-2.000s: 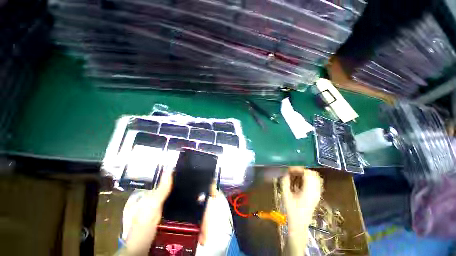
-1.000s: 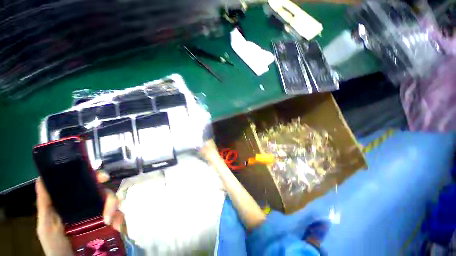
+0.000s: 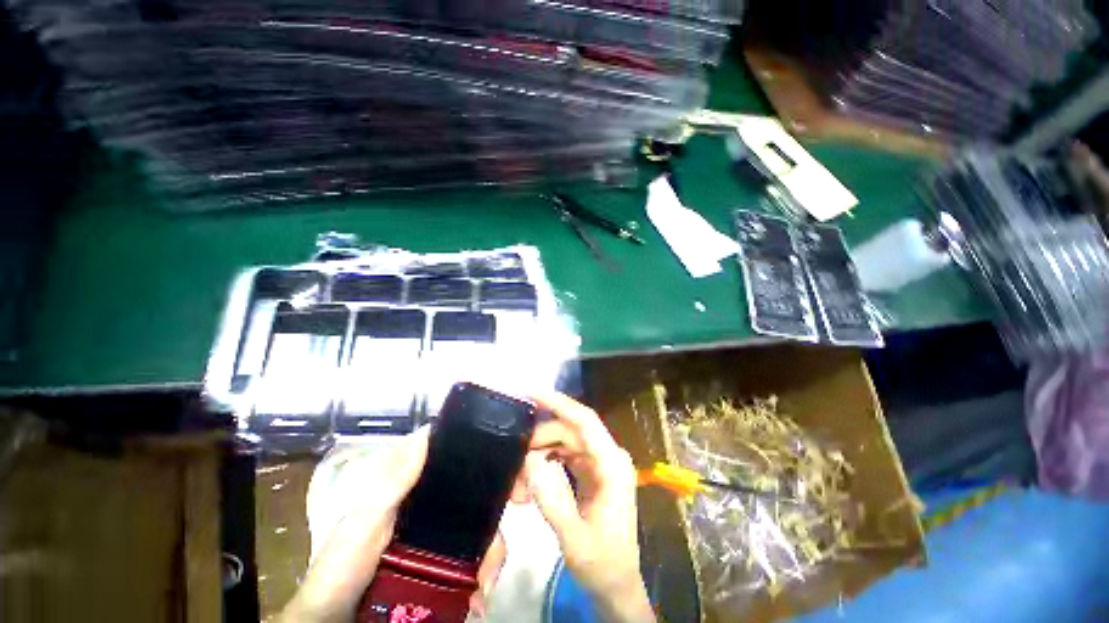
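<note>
The open red flip phone [image 3: 468,469] is held upright-tilted above the bench's front edge, black screen half up, part of the red keypad half below. My left hand [image 3: 377,505] grips it from the left, with fingertips showing at its lower right side. My right hand [image 3: 584,499] has bent fingers at the lid's upper right edge; whether it pinches anything there is unclear. The white-looking lens tray [image 3: 395,347] with rows of black-framed lenses lies just behind the phone. A white pad or cloth [image 3: 335,481] shows beneath the hands.
Tall stacked phone trays [image 3: 401,110] stand behind. The scrap carton [image 3: 894,487] sits below the bench edge at right, with an orange tool handle [image 3: 671,477] at its left rim. Tweezers [image 3: 584,225], a white strip [image 3: 691,231], two dark panels [image 3: 809,280] and a whitish bottle [image 3: 900,256] lie on the bench.
My right hand was over the carton, then at the lens tray's right side, and is now at the phone lid. The phone stays in my left hand. The camera view has swung.
</note>
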